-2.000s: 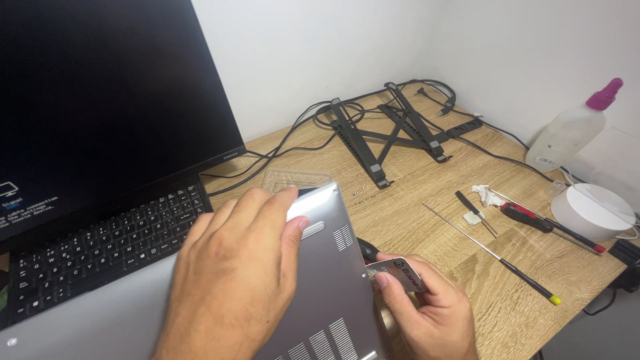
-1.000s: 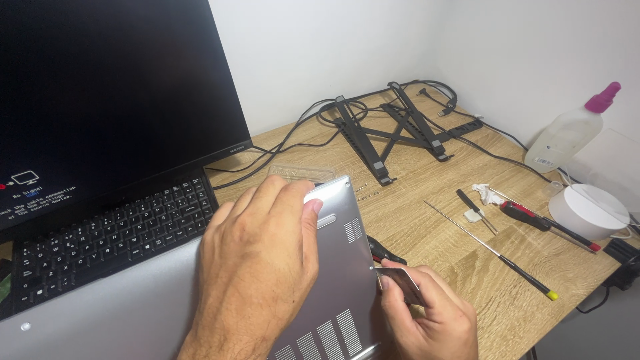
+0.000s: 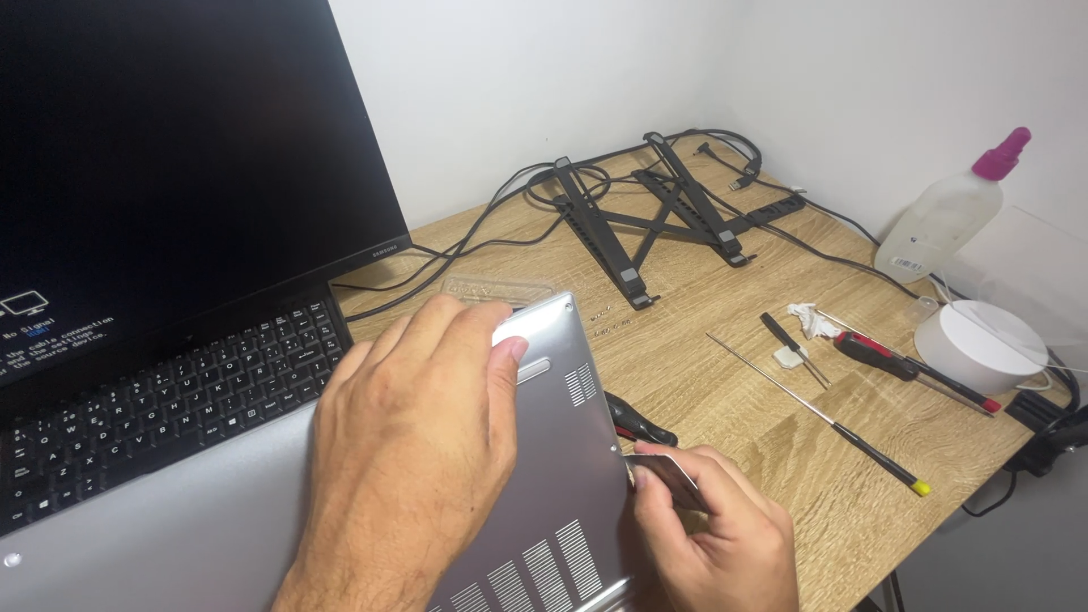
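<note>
A silver laptop lies tilted with its vented underside towards me. My left hand grips its far edge near the corner, thumb on the bottom cover and fingers over the rim. Between the thumb and fingers of my right hand is a thin, bent card, its edge against the laptop's right side seam. How deep the card sits in the seam cannot be told. Just beyond that side lies a black and red tool handle, partly hidden by the laptop.
Behind the laptop stand a keyboard and a Samsung monitor. A black folding laptop stand, cables, small screws, a long thin screwdriver, a red-black screwdriver, a white round device and a plastic bottle occupy the wooden desk.
The card in my right hand has turned and now looks bent against the laptop's side. My left hand still holds the corner area.
</note>
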